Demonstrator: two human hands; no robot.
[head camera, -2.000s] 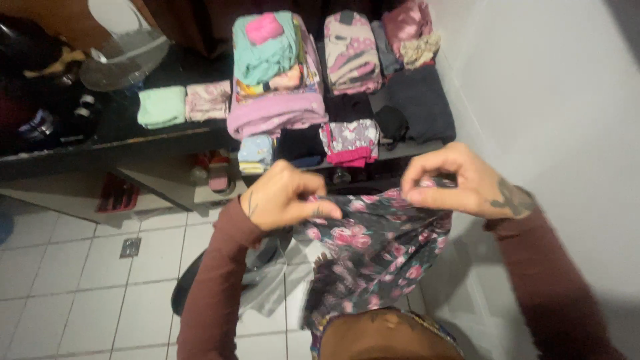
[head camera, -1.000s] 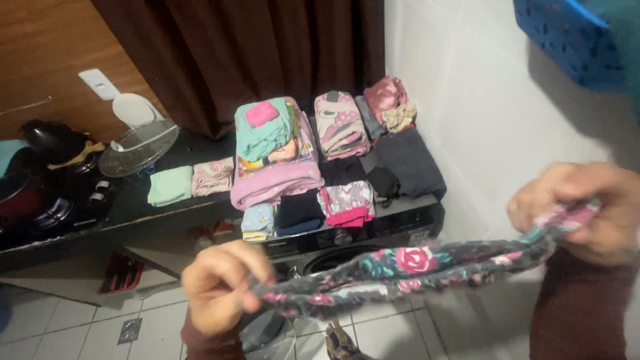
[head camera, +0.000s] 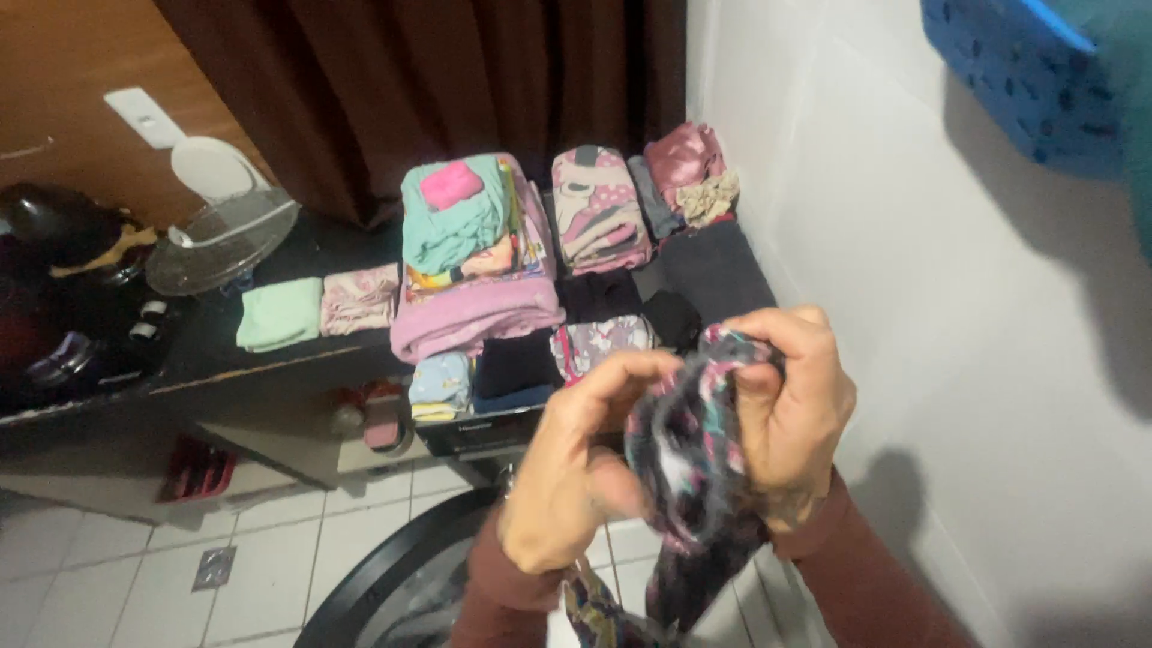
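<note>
A dark floral cloth garment (head camera: 693, 450), bunched and blurred, hangs between my two hands. My left hand (head camera: 580, 459) has its thumb and fingers around the left edge of the bunch. My right hand (head camera: 792, 405) grips the upper right part, where the fabric gathers. Beyond them, folded clothes lie on a dark surface: a teal garment (head camera: 450, 225) with a pink bundle (head camera: 452, 185) on top, a lilac folded cloth (head camera: 477, 317), a pink patterned stack (head camera: 596, 211), a mint cloth (head camera: 281, 313) and a dark folded cloth (head camera: 715, 270).
A large black tub (head camera: 396, 567) stands on the tiled floor, below and left of my hands. A white wall (head camera: 891, 225) rises on the right, with a blue plastic basket (head camera: 1026, 90) high up. A mesh strainer (head camera: 220, 238) and dark cookware (head camera: 54, 225) are at the left.
The floral garment was spread between my hands, then stretched wide one second ago. My hands have come close together, and the fabric is now bunched between them.
</note>
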